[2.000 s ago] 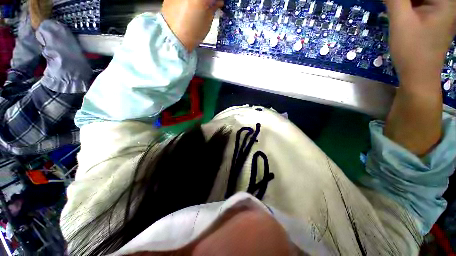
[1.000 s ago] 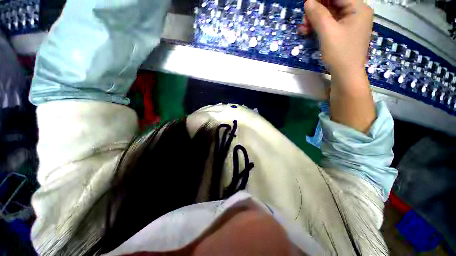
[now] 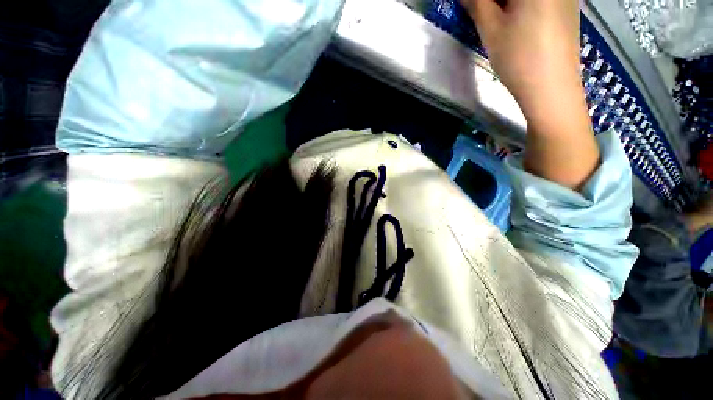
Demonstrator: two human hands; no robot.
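The blue circuit board panel (image 3: 625,117), crowded with small silvery parts, runs along the line at the upper right. A small piece of blue board also shows left of my right hand. My right hand (image 3: 532,47) is over the board at the top edge. Its fingertips are cut off by the frame, so I cannot tell what they hold. My left hand is out of the picture beyond the top edge; only its pale blue sleeve shows at upper left.
The metal rail (image 3: 438,58) runs between me and the board. A clear bag (image 3: 684,27) and loose silvery parts lie at the upper right. A blue plastic stool (image 3: 500,187) stands below the rail. Another person's arm and dark clothing (image 3: 661,289) are at the right.
The view has swung toward the right, so the rail slants more steeply and the stool and the person at the right now show. My left hand stays out of view.
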